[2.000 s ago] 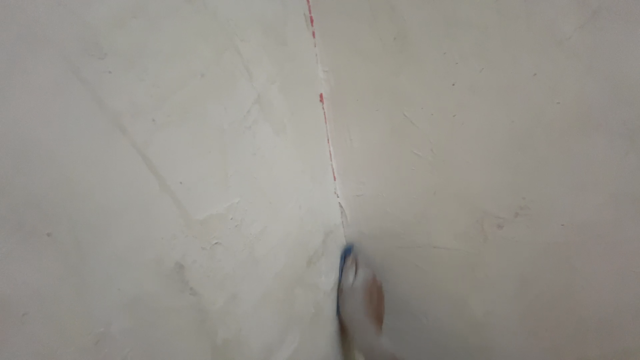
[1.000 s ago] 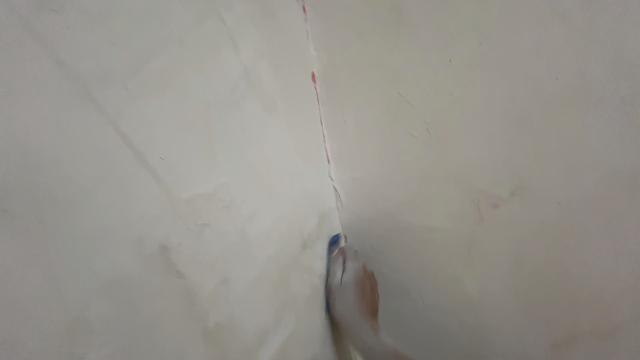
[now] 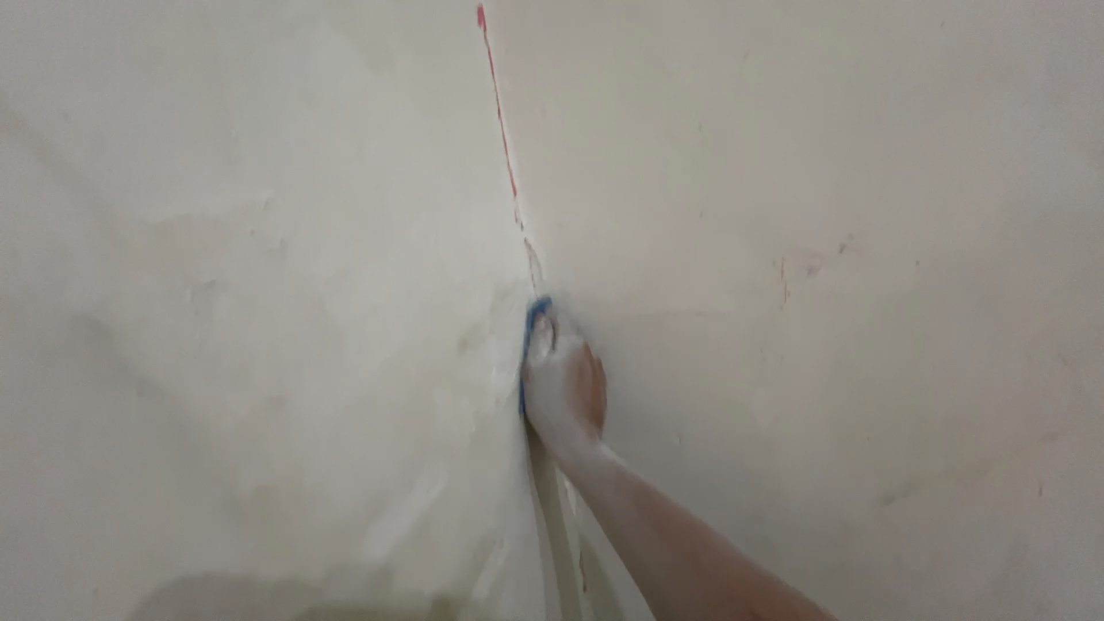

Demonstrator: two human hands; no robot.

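Note:
My right hand (image 3: 565, 379), coated in white dust, reaches up from the lower right and grips a thin blue item (image 3: 524, 379). Only the blue edge shows, along the left side and tip of the hand, so its kind cannot be told; it may be a sanding pad or a similar tool. It lies against the inner corner where two plastered walls meet. Above the fingertips a thin red line (image 3: 501, 121) runs up the corner, with a chipped bit of plaster (image 3: 533, 259) at its lower end. My left hand is not in view.
The left plastered wall (image 3: 302, 345) has uneven patches and faint ridges. On the right plastered wall (image 3: 819, 362) are small reddish marks and scratches. Below the hand, a greenish-grey strip (image 3: 556, 543) runs down the corner. A dark shadow lies at the lower left.
The hand stays at the corner with the blue item. More of the wrist and forearm shows now, and the view has shifted somewhat.

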